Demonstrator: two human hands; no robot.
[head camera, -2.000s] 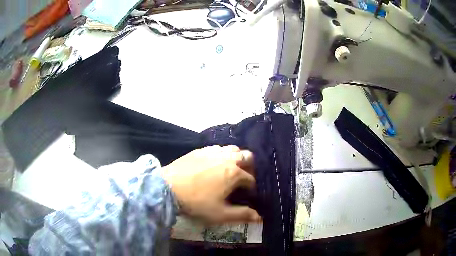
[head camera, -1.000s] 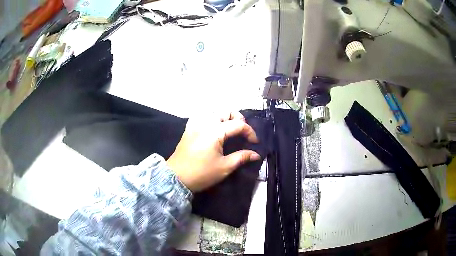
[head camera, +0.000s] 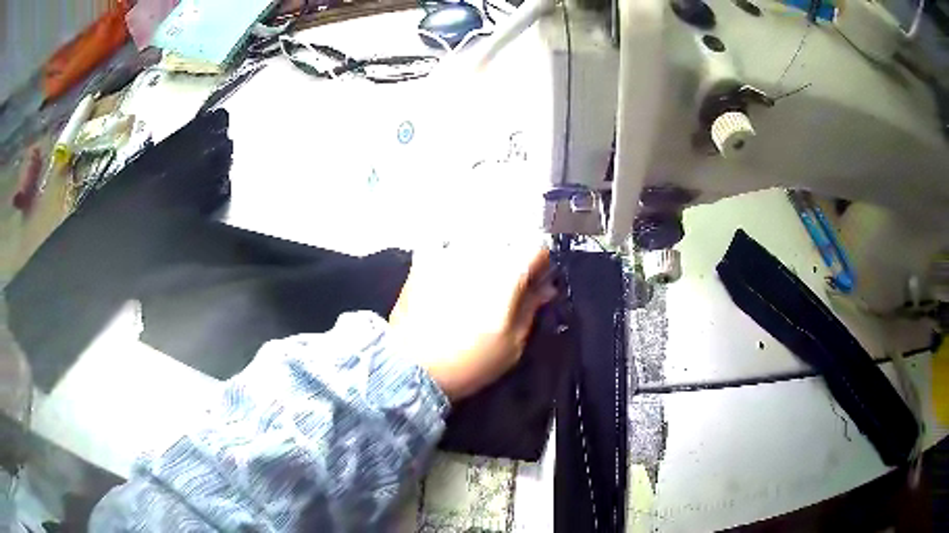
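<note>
A large dark cut panel (head camera: 281, 281) lies spread left of the needle, its near part under my left hand. My left hand (head camera: 473, 312) lies on the panel just left of the presser foot (head camera: 563, 242), fingertips close to the foot; whether it pinches the cloth is hard to tell. A long dark strip (head camera: 595, 385) with pale stitch lines runs from under the foot towards me, past the table's front edge. The hand covers part of the panel. My right hand is not in view.
The cream machine head (head camera: 770, 115) stands over the work. A spare dark strip (head camera: 817, 338) lies at the right, with a blue pen-like tool (head camera: 827, 242) behind it. White cords (head camera: 354, 62) and a pale blue-green flat item (head camera: 213, 29) lie at the back.
My left hand has moved right and forward along the panel, up to the presser foot. The panel's near edge has shifted right, towards the strip. The view has shifted slightly.
</note>
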